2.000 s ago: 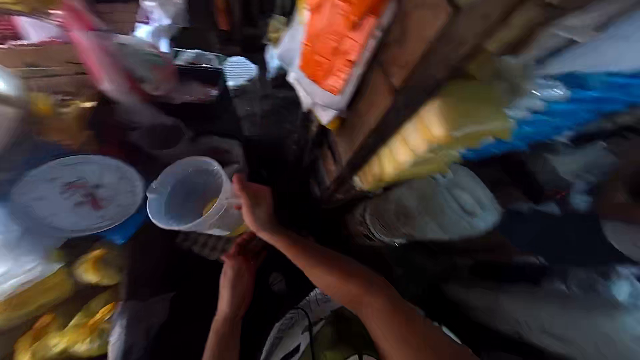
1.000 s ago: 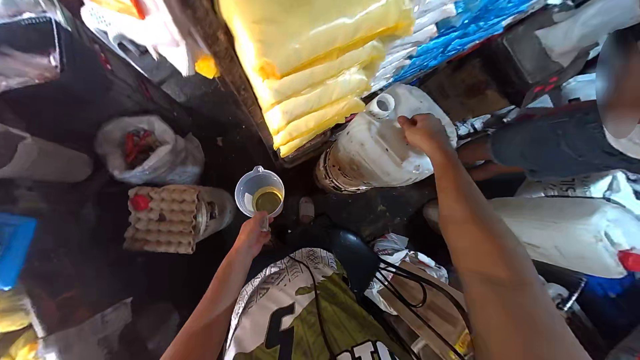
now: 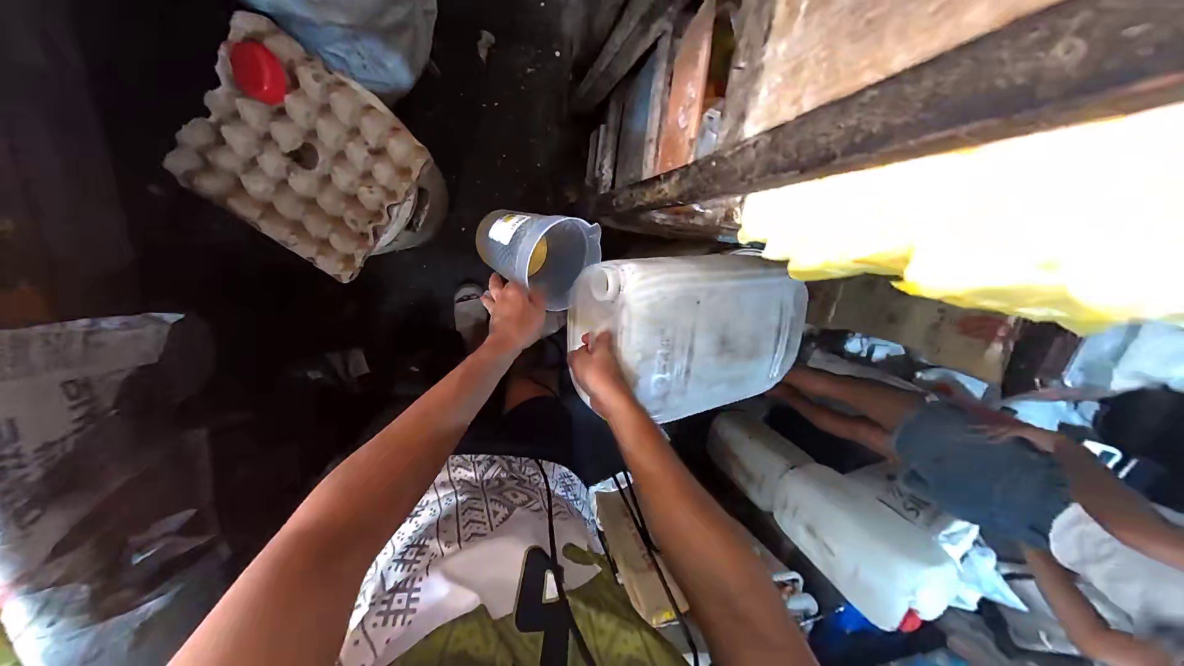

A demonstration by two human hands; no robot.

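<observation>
My left hand (image 3: pixel 514 313) grips a clear plastic measuring pitcher (image 3: pixel 566 250) by its handle side; some yellowish liquid shows inside. The pitcher tilts, its spout side toward the neck of a white plastic jerrycan (image 3: pixel 708 328). My right hand (image 3: pixel 599 366) is closed on the jerrycan's handle, and the can lies tipped with its neck beside the pitcher's rim. The neck and pitcher rim are close together; whether they touch I cannot tell. No stream of liquid can be made out.
A cardboard egg tray (image 3: pixel 301 157) with a red cap (image 3: pixel 259 72) rests on a container at upper left. A wooden shelf (image 3: pixel 832 92) with yellow packs (image 3: pixel 980 213) juts in at upper right. Another person (image 3: pixel 980 462) is at the right, near more white jerrycans (image 3: pixel 856 536).
The jerrycan, upright on a container a second ago, is now tipped toward the pitcher by my right hand. The pitcher has turned onto a slant and is now beside the can. The view has shifted.
</observation>
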